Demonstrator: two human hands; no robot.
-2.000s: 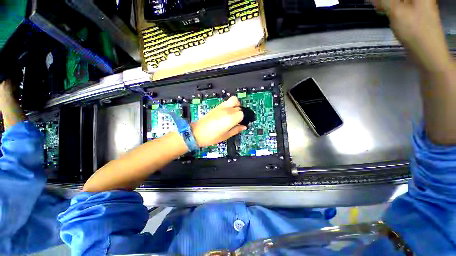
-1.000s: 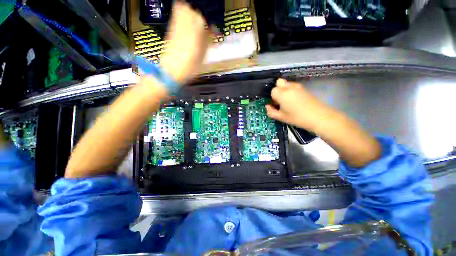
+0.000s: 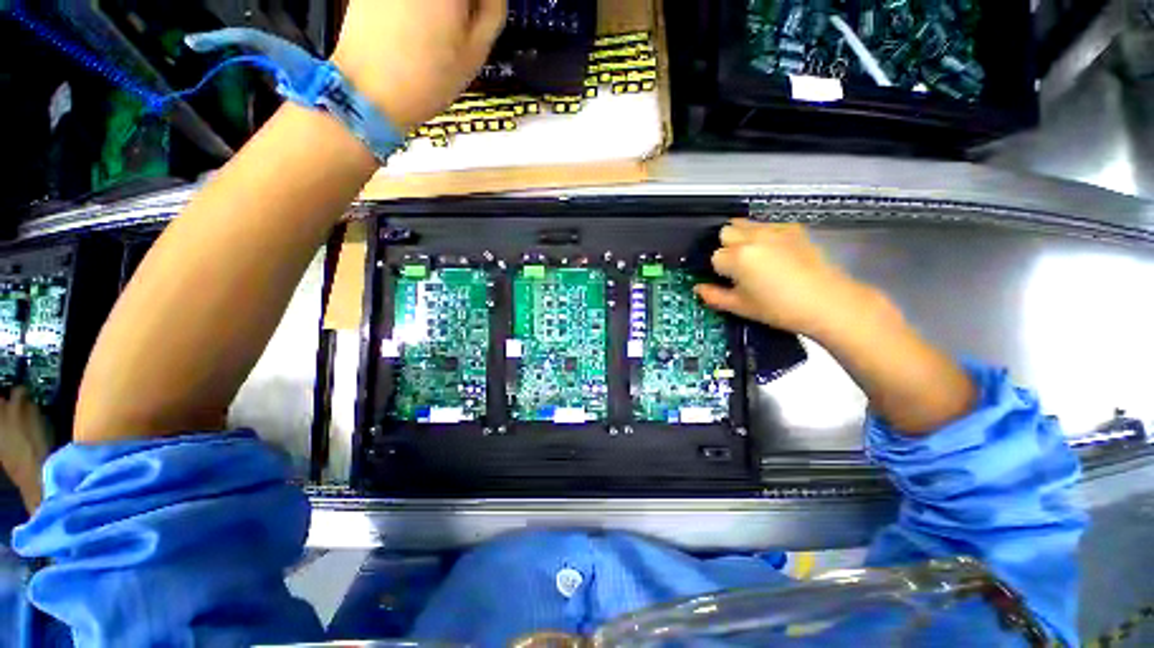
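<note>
A black carrier [image 3: 557,466] lies on the line in front of me. It holds three green circuit boards side by side: left [image 3: 437,342], middle [image 3: 559,342] and right [image 3: 677,348]. My left hand [image 3: 411,63] is at the top edge beside the black component bin [image 3: 551,44]; its fingertips are partly cut off, so I cannot tell if it holds anything. My right hand [image 3: 772,279] has bent fingers at the right board's top right corner. Something dark is at its fingertips, but it blends with the black carrier. A light blue strap [image 3: 342,101] is on my left wrist.
Yellow-and-black components [image 3: 620,63] stand in a cardboard tray [image 3: 582,174] behind the line. A bin of green parts [image 3: 816,89] is at the back right. A smartphone [image 3: 775,355] lies partly hidden below my right hand. Another person's hand [image 3: 23,443] is at the left edge.
My left hand has left the right board, where it held a black part, and moved up to the bin. My right hand has come down from the upper right to the right board. The view has shifted.
</note>
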